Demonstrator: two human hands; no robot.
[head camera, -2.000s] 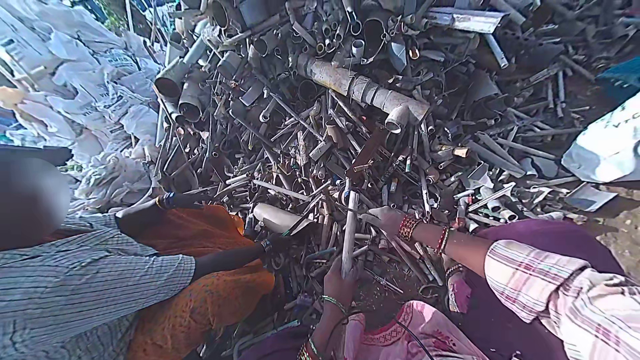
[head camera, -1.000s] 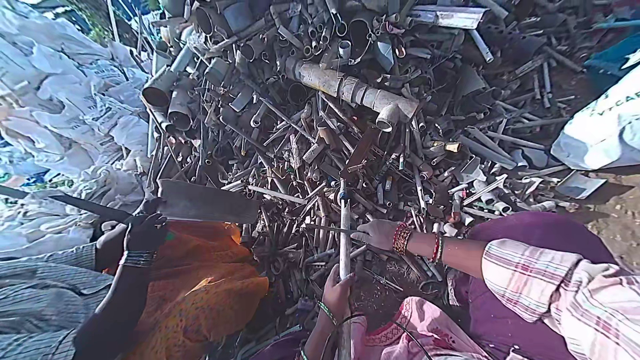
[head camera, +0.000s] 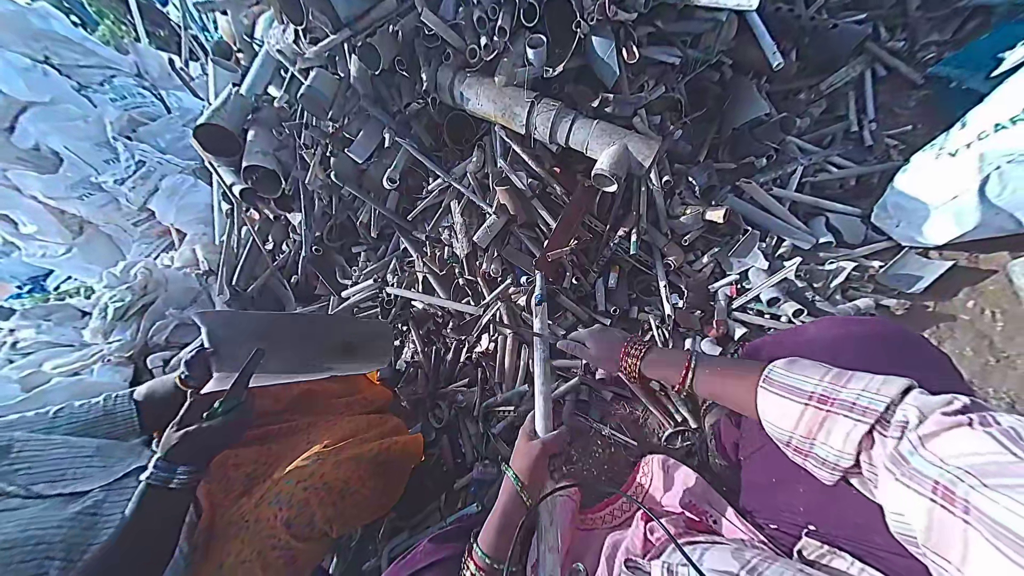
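Note:
My left hand (head camera: 538, 454) is closed around a long, narrow, pale plastic pipe (head camera: 543, 376), which stands up from my lap toward the heap. Just right of the pipe, my right hand (head camera: 596, 347) grips a thin, dark, blade-like tool (head camera: 518, 329) that lies across the pipe. How the fingers wrap its handle is hard to see. Near the pipe's far end is a rusty brown metal piece (head camera: 570, 224). Scrap pipes and fittings surround both hands.
At left a co-worker in an orange cloth holds a curved grey plastic sheet (head camera: 296, 344) and a dark-handled tool (head camera: 240, 382). A thick pipe with a tee (head camera: 552, 120) lies on the heap. White sacks (head camera: 72, 160) are piled left; another sack (head camera: 960, 176) lies right.
The co-worker reached toward the heap two seconds ago, then held up the grey sheet and a long dark tool; the sheet now rests lower over the orange cloth. My hands remain at the pipe.

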